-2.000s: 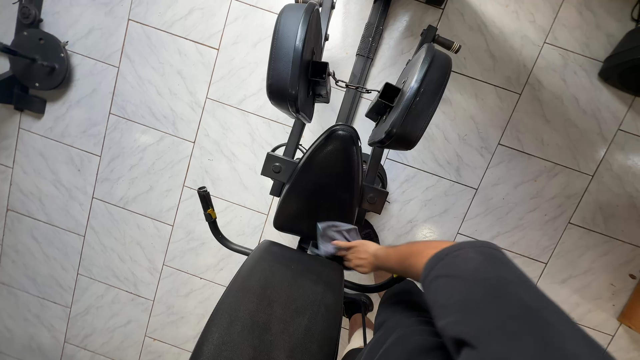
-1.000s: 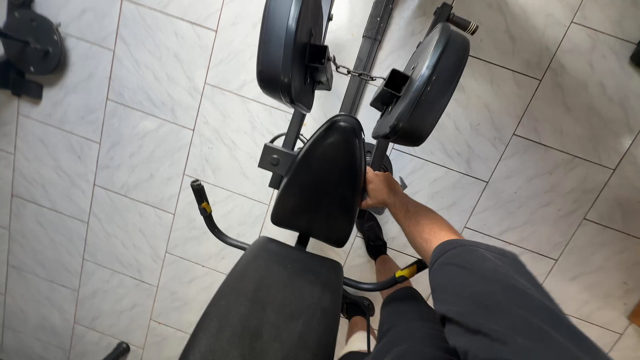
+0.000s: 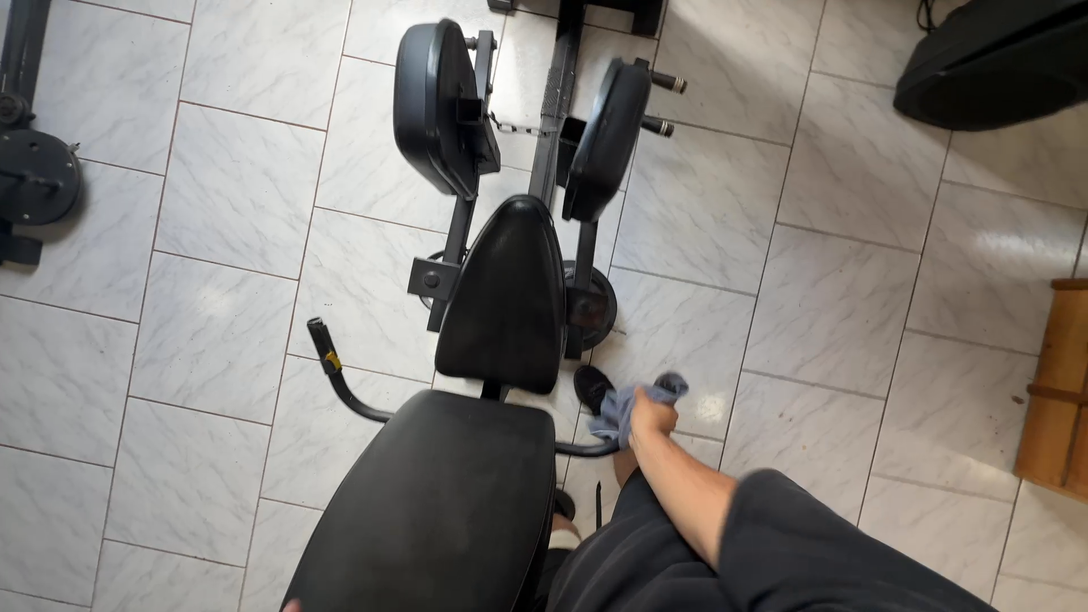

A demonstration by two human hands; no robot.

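Observation:
My right hand [image 3: 654, 413] is closed on a grey-blue cloth [image 3: 619, 411], which wraps around the right handlebar [image 3: 586, 450] of a black exercise machine. Of my left hand [image 3: 293, 606], only what seems to be a fingertip shows at the bottom edge, by the padded backrest [image 3: 442, 501]; its hold cannot be seen. Just beyond lies the tapered black seat pad [image 3: 503, 297]. The left handlebar [image 3: 344, 387], with a yellow part near its grip, curves out on the other side.
Two thick leg pads [image 3: 433, 106] [image 3: 605, 140] with a chain [image 3: 520, 129] between them stand past the seat. My shoe [image 3: 592, 388] is beside the machine on marble-look floor tiles [image 3: 680, 323]. A wooden box [image 3: 1054, 399] is at right, a black object [image 3: 990, 72] upper right, other equipment [image 3: 38, 174] at left.
My right hand has moved from beside the seat pad, down and to the right, to the right handlebar. The cloth, mostly hidden a second ago, now shows around the bar.

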